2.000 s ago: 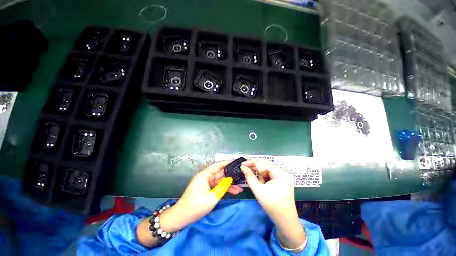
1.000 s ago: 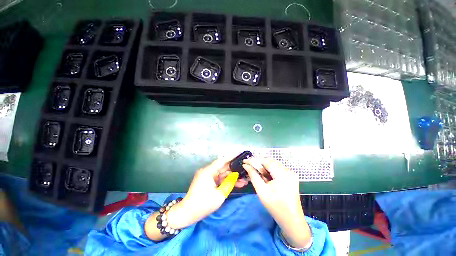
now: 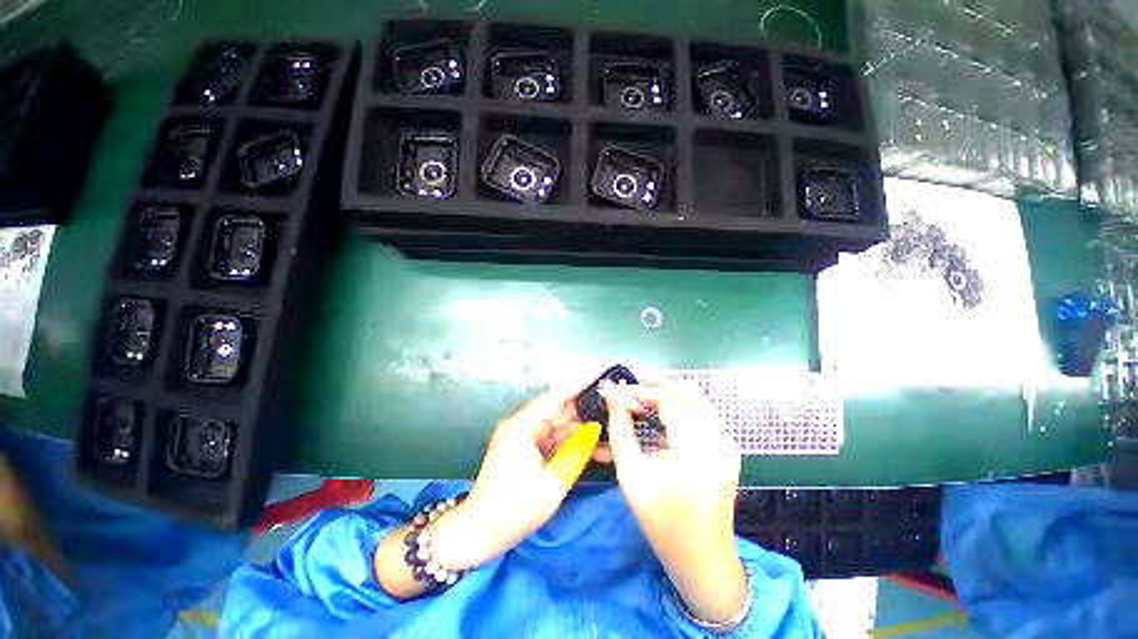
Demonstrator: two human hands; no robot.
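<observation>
My left hand, with a yellow finger cot on one finger, holds a small black housing low over the bench's front edge. My right hand is at the housing's right side, its thumb and fingertips close together on or just over it. Whether it pinches a small part or a tool is too small to tell. The housing's inside is mostly hidden by my fingers. A white dotted sheet lies flat beside and partly behind my right hand.
A black foam tray with housings and one empty pocket lies ahead. A second foam tray stands lengthwise at left. A single ring lies on the green bench. Right are white paper with rings, a blue object and clear trays.
The view has shifted, so trays and sheet sit differently in the picture. Both hands stay at the housing; my right fingers have changed pose slightly over it.
</observation>
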